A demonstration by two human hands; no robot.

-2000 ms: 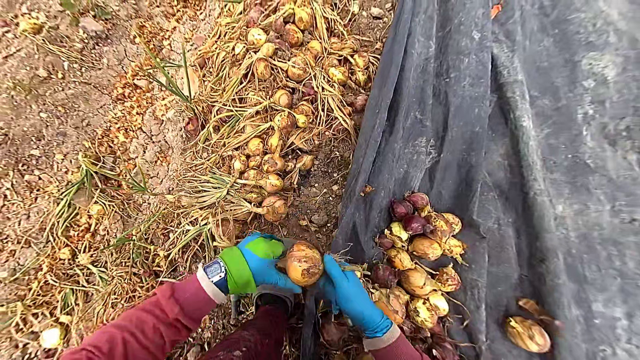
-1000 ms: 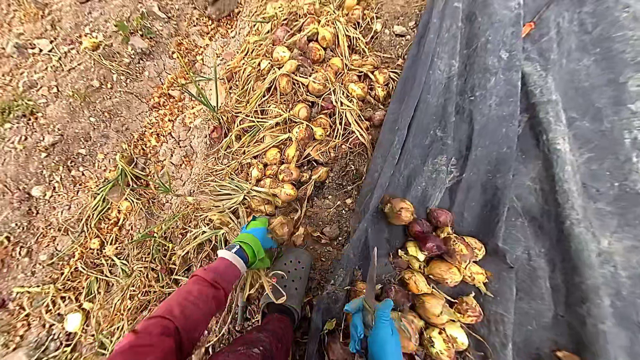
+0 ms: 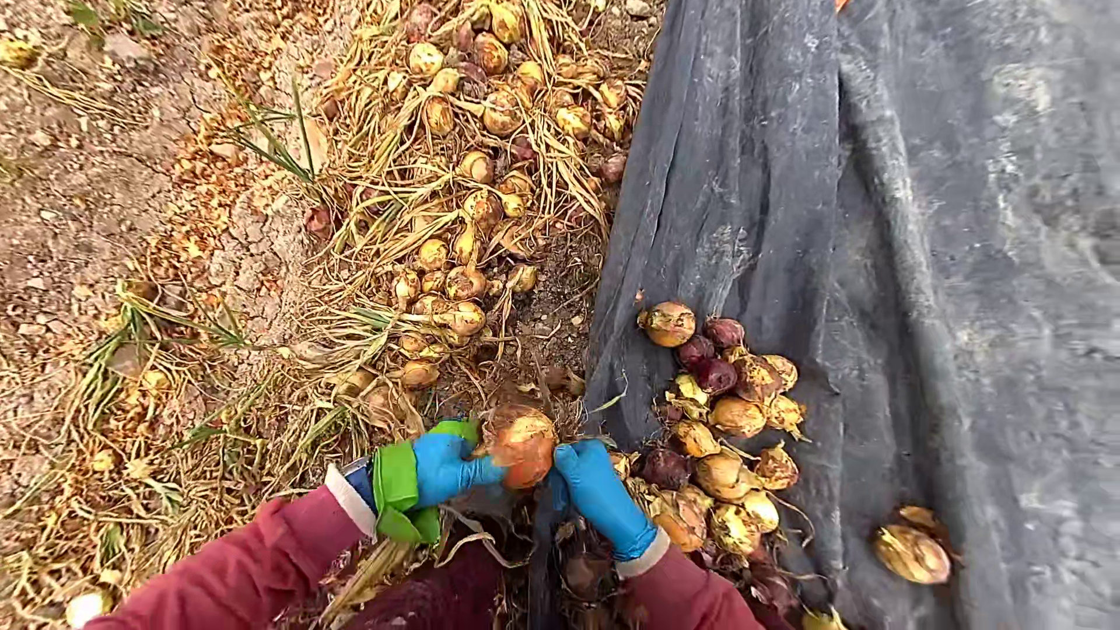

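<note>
My left hand (image 3: 451,468), in a blue glove with a green band around it, grips a large yellow onion (image 3: 521,444) at the bottom centre. The fingertips of my right hand (image 3: 599,494), also blue-gloved, are at the onion's right side. Whether this hand holds a knife now is not clear. Just right of it, a heap of yellow onions (image 3: 738,417) and red onions (image 3: 716,375) lies on a dark fabric sheet (image 3: 700,201).
Yellow onions with dry tops (image 3: 464,282) lie in a long row on the soil up and left of my hands. One onion (image 3: 912,554) rests apart on the sheet at the lower right. Green shoots (image 3: 293,144) and dry stalks dot the cracked ground at left.
One second ago my left hand was on an onion by the row and my right hand held a knife over the heap. Both hands have come together at the onion. The heap gained an onion since two seconds ago.
</note>
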